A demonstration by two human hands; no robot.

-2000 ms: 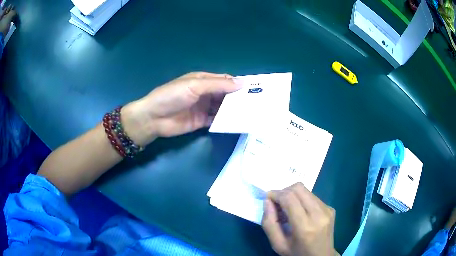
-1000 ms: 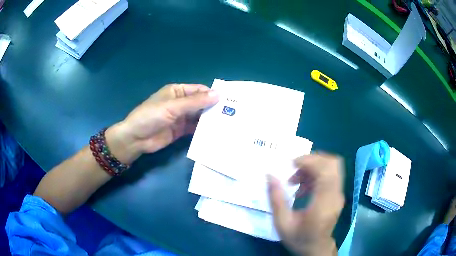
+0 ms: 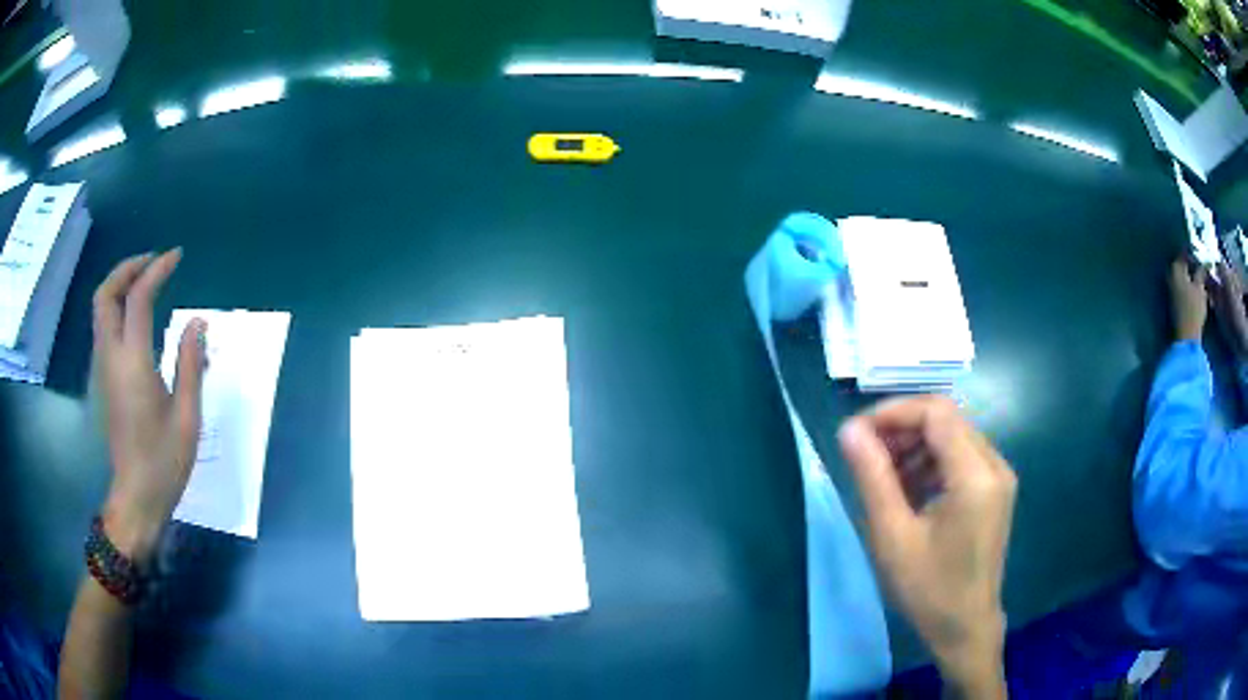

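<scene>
A white card sleeve point(image 3: 240, 424) lies at the left, and my left hand point(image 3: 151, 383) is over its left edge with fingers spread and the thumb on or just above it. A pile of white sleeves point(image 3: 465, 472) with a small heading lies in the centre. The light blue label roll point(image 3: 808, 260) stands at the right, its ribbon running down to the near edge. A stack of small white cards point(image 3: 910, 294) with a dark mark sits beside the roll. My right hand point(image 3: 938, 506) is right of the ribbon, fingers curled and blurred; whether it holds anything cannot be told.
A yellow pointed device point(image 3: 572, 148) lies beyond the pile. A thick white stack point(image 3: 39, 274) is at far left. A white box point(image 3: 753, 19) is at the top edge. Another open white box point(image 3: 1204, 130) and a person's blue sleeve point(image 3: 1188, 451) are at the right.
The view has swung right. My left hand has moved with a sleeve to the left of the central pile and its fingers have spread. My right hand has left the pile for the ribbon.
</scene>
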